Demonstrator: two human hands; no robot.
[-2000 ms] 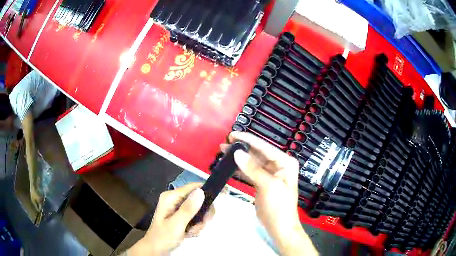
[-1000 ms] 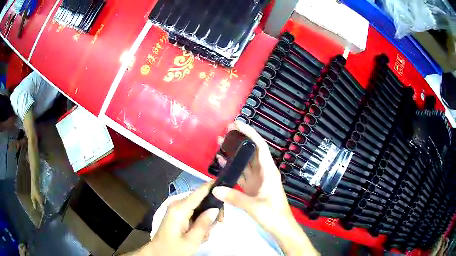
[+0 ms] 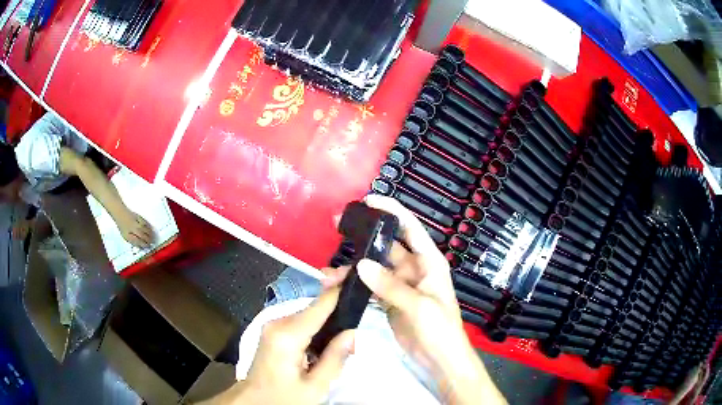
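Observation:
My left hand grips the lower end of a slim black handle-like part, in front of my body near the bench's front edge. My right hand holds its upper part, with thumb and fingers around it. The part is tilted, its rounded head up. The fingers hide much of it, and I cannot tell whether it is one piece or two. Rows of similar black parts lie on the red bench to the right. Shiny clear packets lie on the rows.
Wrapped black bundles lie at the back of the red bench, beside a grey post. A smaller bundle lies far left. A white box and blue bin are behind. A person's arm and open carton are left.
Both hands have turned the black part, and my right hand's fingers now close around its upper end. The other person's arm has moved up onto the white box or sheet at the left.

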